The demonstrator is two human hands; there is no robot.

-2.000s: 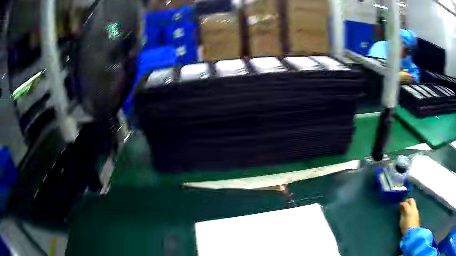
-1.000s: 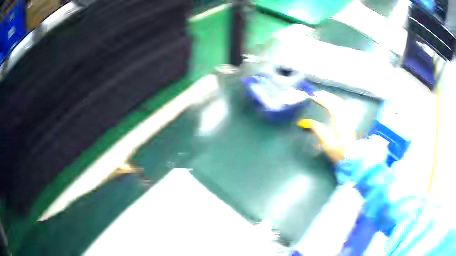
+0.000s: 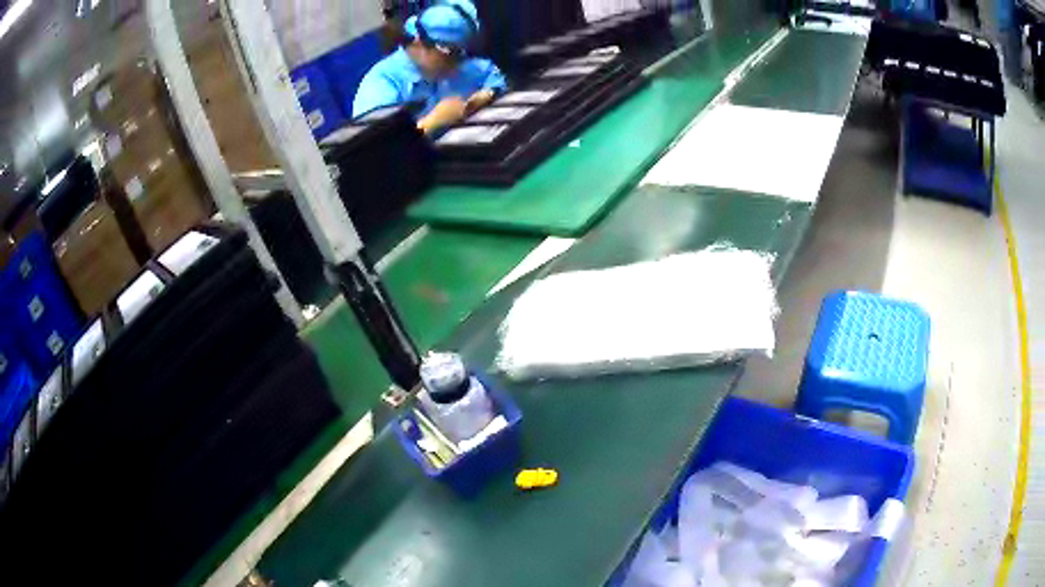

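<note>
A small blue parts bin [image 3: 476, 459] stands on the dark green bench mat, with a clear bottle [image 3: 447, 384] and slim pale strips upright in it. A bright yellow piece, perhaps finger cots [image 3: 536, 478], lies on the mat just right of the bin. A thick white slab, perhaps a wipes pack [image 3: 642, 312], lies on the bench behind them. Neither of my hands is in the picture.
A blue waste bin [image 3: 791, 430] full of translucent scraps and a blue stool [image 3: 867, 355] stand right of the bench. Stacked black trays [image 3: 218, 401] are at left, a metal post [image 3: 292, 149] near them. A person in blue works across the bench.
The view has swung right. The hand that was beside the small bin is out of the picture. The yellow piece, near the fingertips a second ago, now lies on the mat.
</note>
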